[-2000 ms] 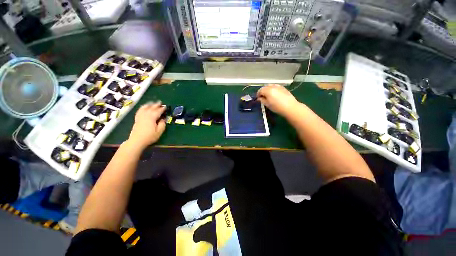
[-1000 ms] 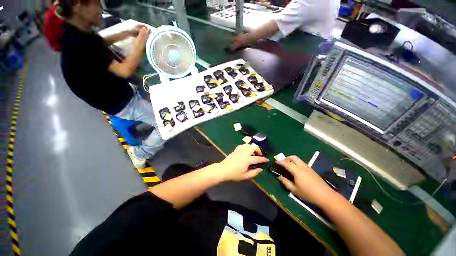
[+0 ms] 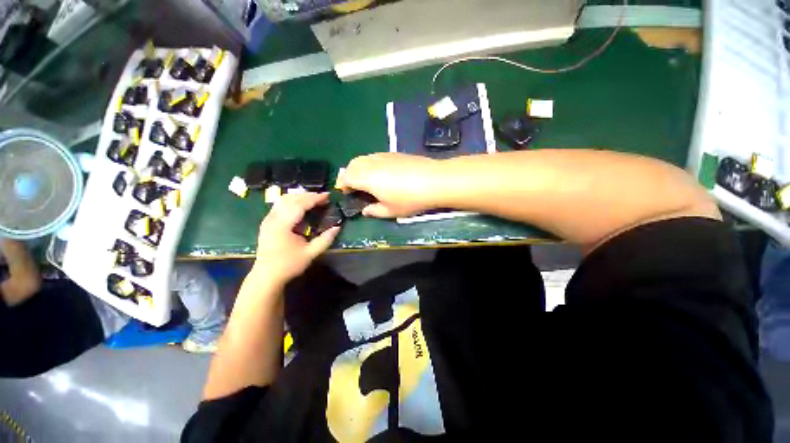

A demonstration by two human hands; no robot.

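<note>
My left hand (image 3: pixel 290 232) holds a small black unit (image 3: pixel 323 220) near the bench's front edge. My right hand (image 3: pixel 378 185) holds another black unit (image 3: pixel 353 204) right beside it; the two units look close to touching. Three black units (image 3: pixel 286 176) with white tabs stand in a row just beyond my left hand. One black unit (image 3: pixel 443 132) with a white tab lies on the dark blue work pad (image 3: pixel 415 118), partly under my right forearm. Another unit (image 3: pixel 518 130) lies right of the pad, with a white tab at its upper right.
A white tray (image 3: pixel 100 216) with rows of black units is at the left, beside a round fan (image 3: pixel 33 183). Another white tray (image 3: pixel 729 104) is at the right. A beige-grey stand (image 3: pixel 450 39) and a thin cable (image 3: pixel 554 69) are beyond the pad. A person's arm shows at far left.
The head view has swung back from the left to the bench in front. My hands have come together over two units. Compared with two seconds ago, a unit now lies right of the pad.
</note>
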